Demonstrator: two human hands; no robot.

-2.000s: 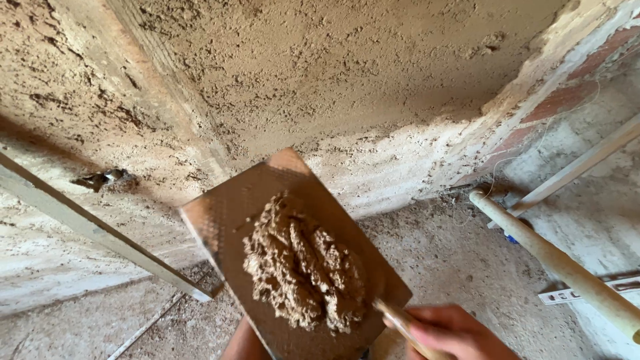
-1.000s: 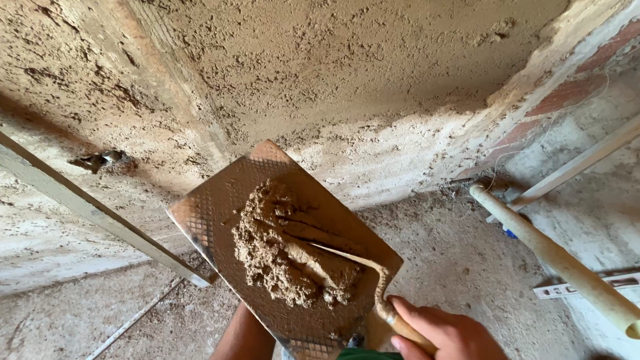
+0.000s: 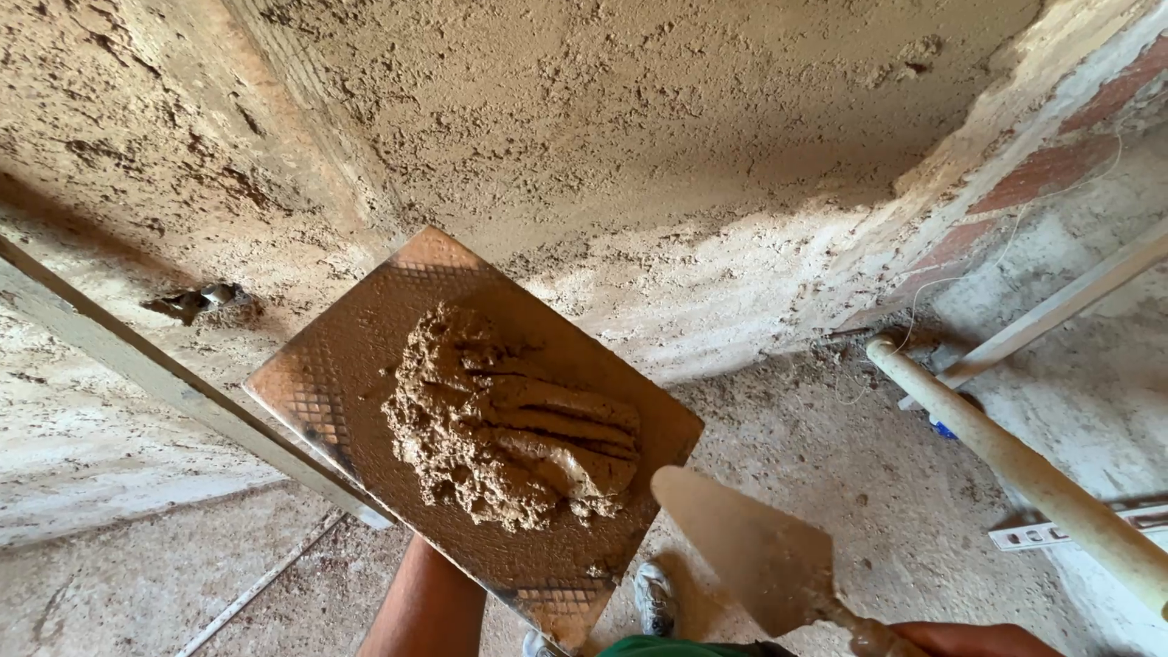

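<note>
A heap of wet brown mortar (image 3: 511, 429) with several grooves lies on a flat rectangular board (image 3: 365, 338) with a crosshatched face. The board hides my left hand, which is beneath it; only the forearm shows below its lower edge. At the lower right my right hand (image 3: 967, 639) grips the handle of a pointed trowel (image 3: 748, 547). The trowel's blade is smeared with mortar and its tip is just off the board's right corner. Beyond the board is a wall with rough brown plaster (image 3: 639, 109), paler along its lower part.
A long straight bar (image 3: 182, 383) leans at the left, near a hole in the wall (image 3: 205, 301). On the right are a pale pole (image 3: 1013, 456), a wooden batten (image 3: 1058, 310) and a spirit level (image 3: 1049, 534). A thin strip (image 3: 265, 584) lies on the floor; a shoe (image 3: 655, 598) shows below.
The trowel, in the mortar a second ago, has come off the heap to the lower right. The mortar now has several long grooves on its right side.
</note>
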